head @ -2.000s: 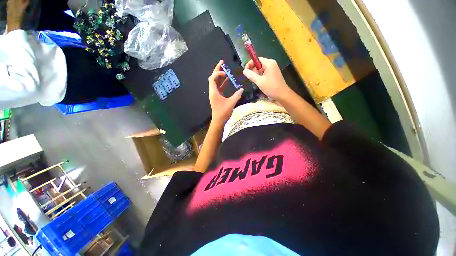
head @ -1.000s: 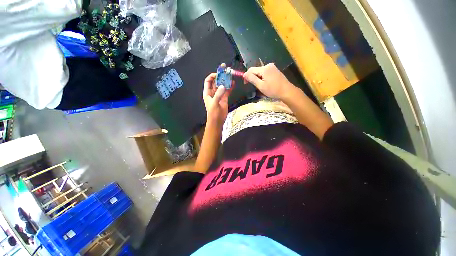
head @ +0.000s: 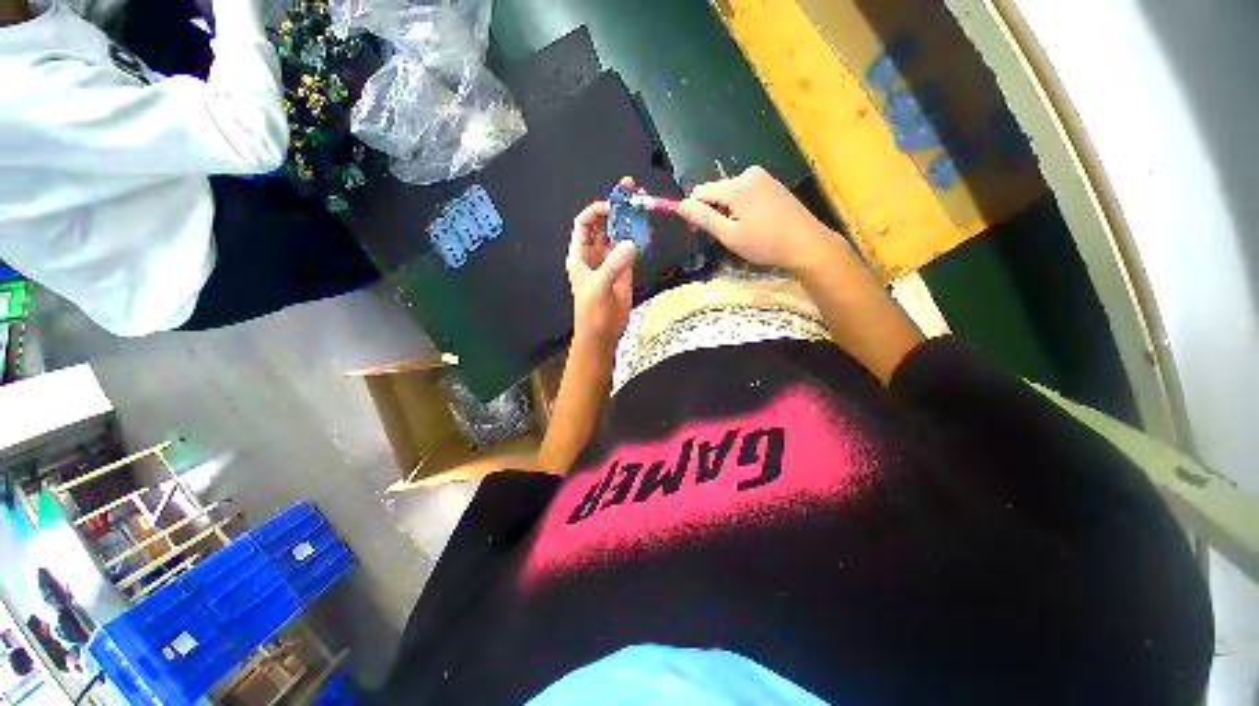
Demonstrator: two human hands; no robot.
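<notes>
My left hand [head: 602,270] holds a blue moulded part [head: 628,221] between thumb and fingers above the black mat [head: 539,228]. My right hand [head: 753,221] grips a red-handled tool [head: 660,204]. Its pale tip points left and meets the upper end of the blue part; the exact contact is too small to tell. Several more blue parts [head: 465,226] lie together on the mat, left of my left hand.
A yellow-orange board [head: 828,138] with blue parts lies right of my hands. Crumpled clear bags [head: 431,117] and a heap of small assemblies [head: 315,83] are at the upper left. A coworker in white [head: 124,166] is at the left. An open cardboard box [head: 421,428] and blue crates [head: 228,607] stand below.
Since two seconds ago, the blue part has turned its flat face into view and the tool has swung down-left onto it. Since one second ago both hands barely moved; the coworker has shifted.
</notes>
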